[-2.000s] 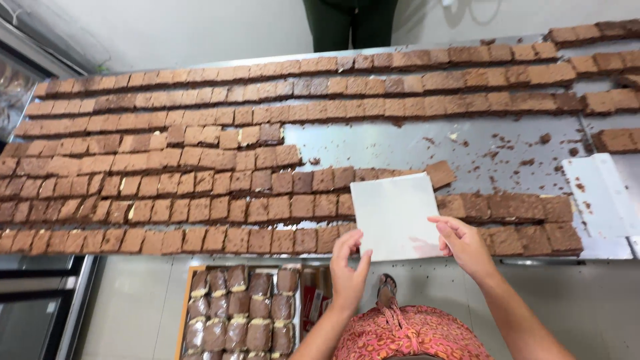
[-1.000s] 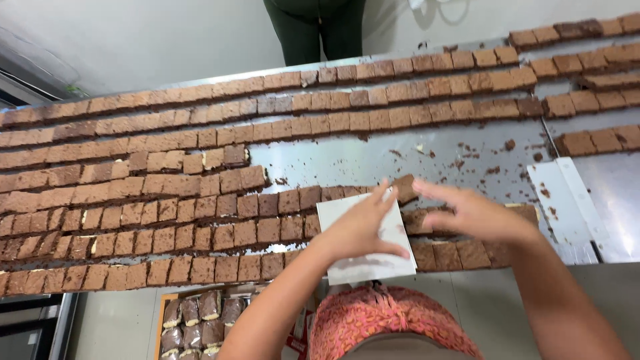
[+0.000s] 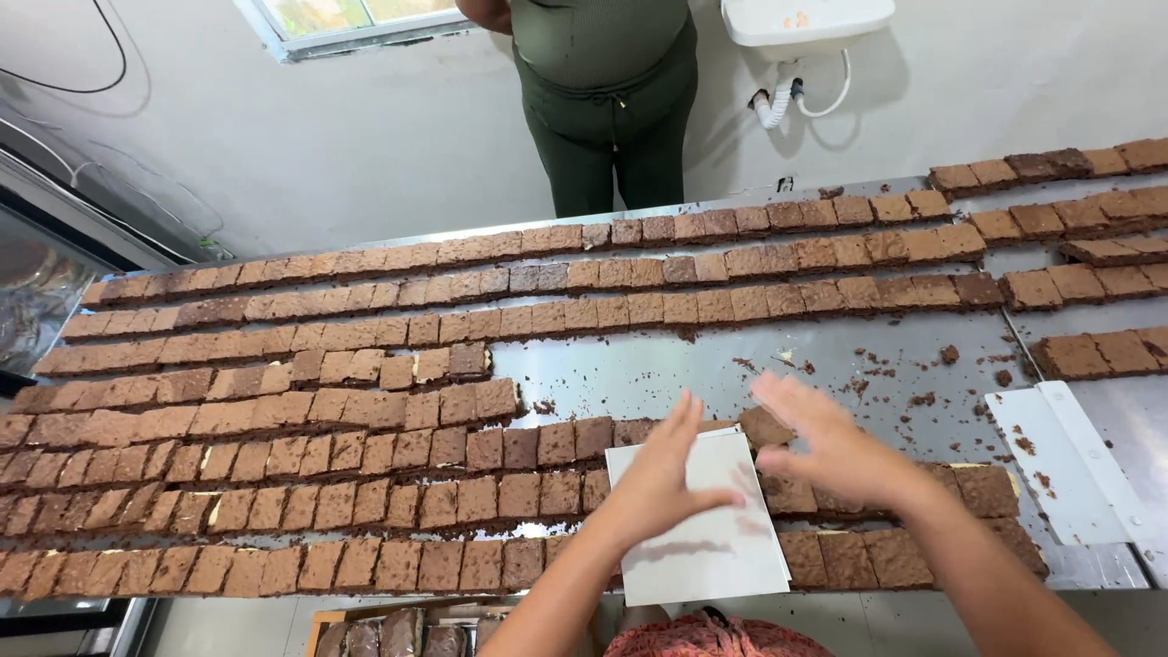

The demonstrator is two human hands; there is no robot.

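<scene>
A small stack of white square sheets [image 3: 698, 547] lies over the two nearest rows of brownie squares [image 3: 456, 566]. Above the sheets, my left hand [image 3: 662, 470] is spread with nothing in it. To its right, my right hand [image 3: 821, 443] has its fingers apart, slightly blurred, beside the sheets' upper right corner and near a brownie square [image 3: 762, 427]. Whether either hand touches anything is unclear. Long rows of brownie squares, some with pale filling showing, run left and right of the hands.
A white flat scraper [image 3: 1068, 465] lies at right on the metal table [image 3: 630, 370], among crumbs. A wooden tray [image 3: 324, 625] of wrapped brownies stands below the near edge. Across the table stands a person in green [image 3: 607, 100], near a white wall sink [image 3: 808, 18].
Both hands have let go of the sheets they held two seconds ago and are spread above and beside them. The view has tilted up, showing more of the person and the sink.
</scene>
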